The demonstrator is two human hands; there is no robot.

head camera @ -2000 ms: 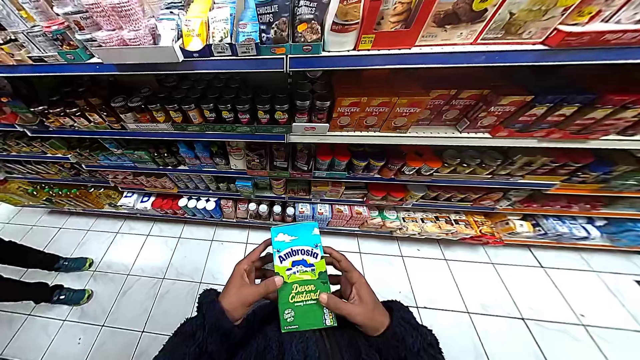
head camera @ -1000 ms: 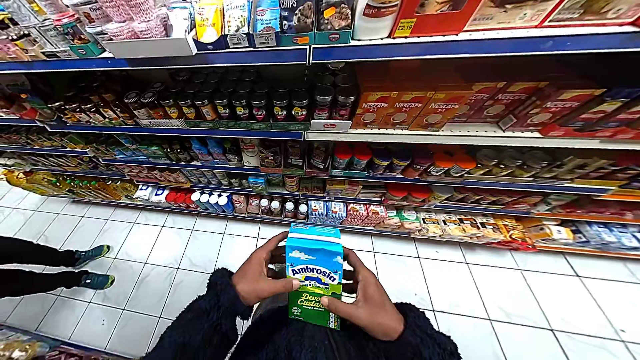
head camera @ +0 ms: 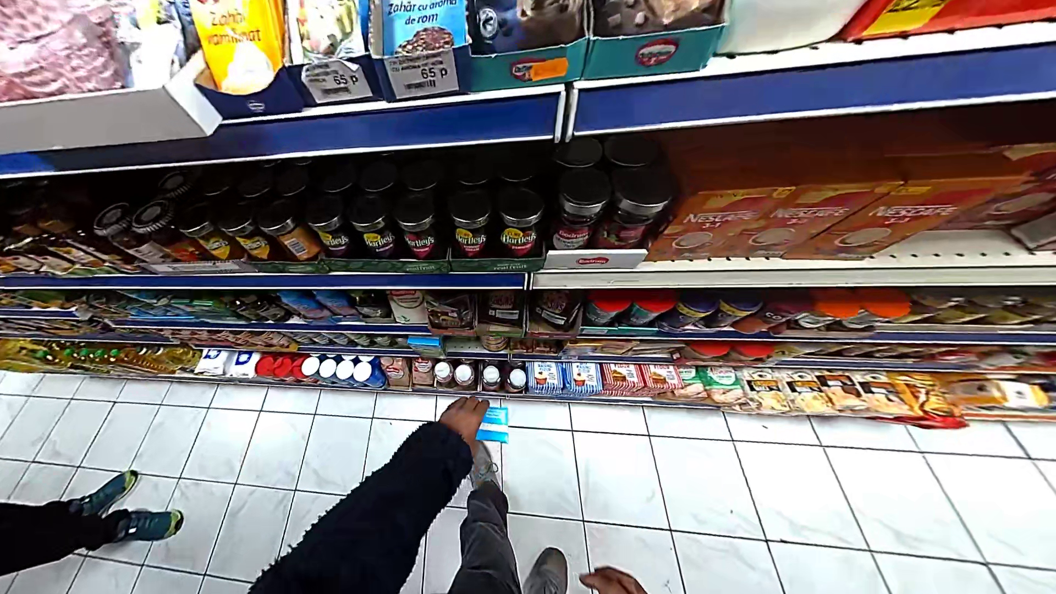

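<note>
My left hand (head camera: 465,419) reaches forward and down near the bottom shelves, its black fluffy sleeve running back to the lower edge. It grips the light-blue carton of custard (head camera: 493,424), whose blue top end shows to the right of the fingers, over the tiled floor. The rest of the carton is hidden or too small to tell. My right hand (head camera: 612,581) is only partly in view at the bottom edge, right of my shoes, and no object shows in it. Past the carton, small jars with white lids (head camera: 465,375) and blue-and-white packets (head camera: 544,378) stand on the bottom shelf.
Shelves with blue edges (head camera: 396,132) cross the view, bearing jars with black lids (head camera: 520,216), coffee boxes (head camera: 899,216) and baking packets (head camera: 239,41). My shoe (head camera: 546,571) is on the white tiles. Another person's shoes (head camera: 148,525) stand at the left.
The carton was in both hands near my body; my left hand has moved it forward and down towards the low shelves. My right hand has come off it and moved to the lower right.
</note>
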